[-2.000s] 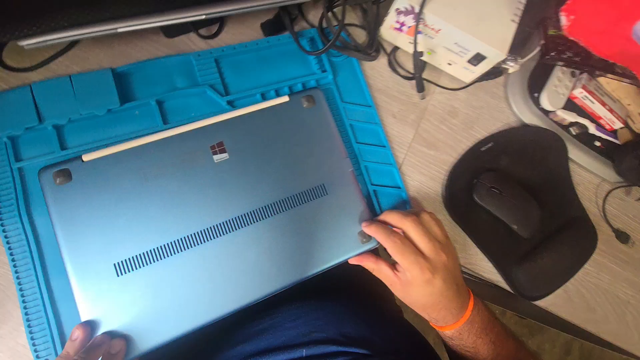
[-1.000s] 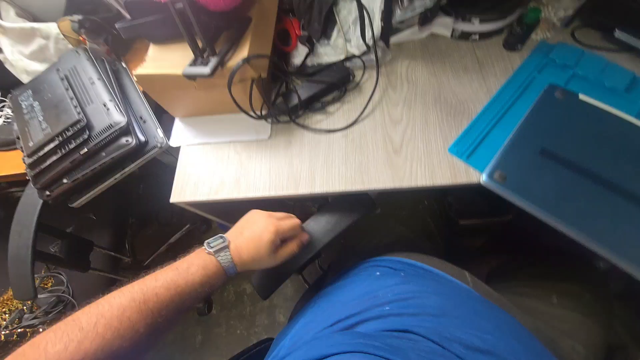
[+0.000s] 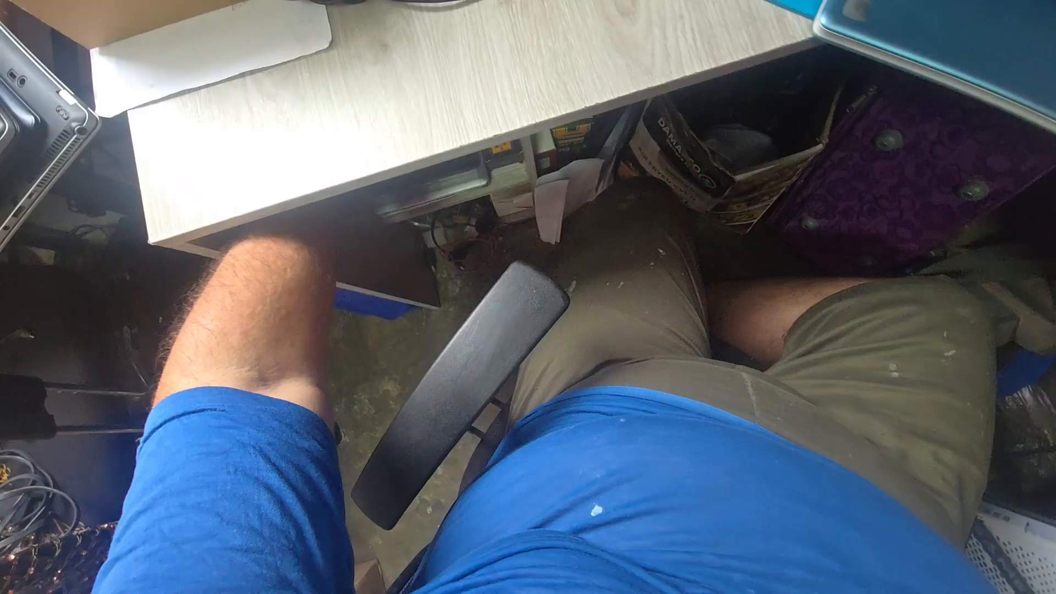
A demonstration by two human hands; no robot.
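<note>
My left forearm reaches in under the left part of the wooden desk (image 3: pixel 412 91), and the desktop hides my left hand, so what it touches cannot be seen. A black chair armrest (image 3: pixel 462 396) stands to the right of that arm, beside my lap. At the top right corner, the blue laptop (image 3: pixel 949 49) lies bottom up, its near edge out past the desk's front edge. My right hand is out of the frame.
Under the desk are a shelf with boxes and papers (image 3: pixel 557 194), an open cardboard box (image 3: pixel 685 157) and a purple patterned case (image 3: pixel 907 181). Another laptop (image 3: pixel 41 124) is at the left edge. Coiled cables (image 3: pixel 33 495) lie at lower left.
My left hand, over the armrest a second ago, has gone under the desk. The view has swung left and down from the laptop. My right hand, on the laptop's corner two seconds ago, has left view.
</note>
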